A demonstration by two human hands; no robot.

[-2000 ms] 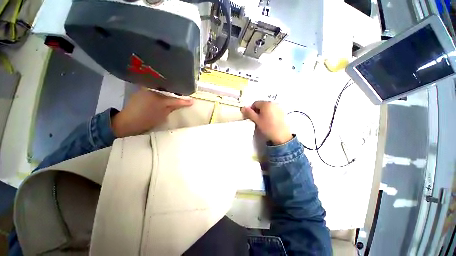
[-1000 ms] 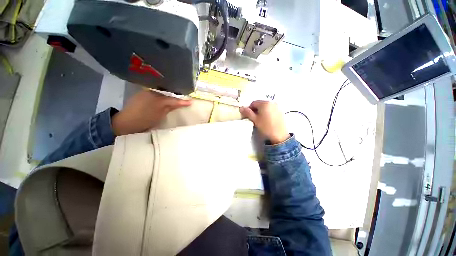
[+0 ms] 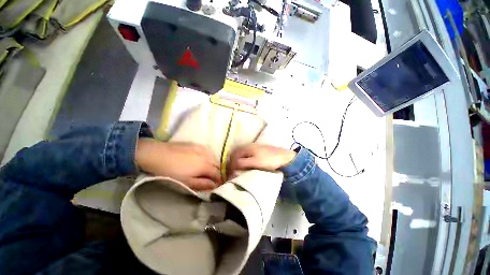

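The beige workpiece (image 3: 161, 215) is rolled into an open tube near my lap, and its flat far end reaches the yellow clamp frame (image 3: 244, 87) under the machine head (image 3: 188, 48). A yellow binding tape (image 3: 228, 140) runs along its middle seam. My left hand (image 3: 185, 164) lies on the fabric left of the seam, fingers together. My right hand (image 3: 260, 158) grips the fabric just right of the seam, with fingertips bent and slightly blurred. Both hands are close together, and the fabric under the fingers is partly hidden.
A control screen (image 3: 403, 75) stands at right. A black cable (image 3: 338, 142) loops on the white table (image 3: 344, 198). Stacked beige pieces with yellow edges (image 3: 43, 19) lie at upper left. A red power switch (image 3: 128, 33) is on the machine's side.
Both hands have moved back from the clamp toward my body and closer together at the seam. The workpiece's near part has swung right and its tube opening now faces me. The view has shifted.
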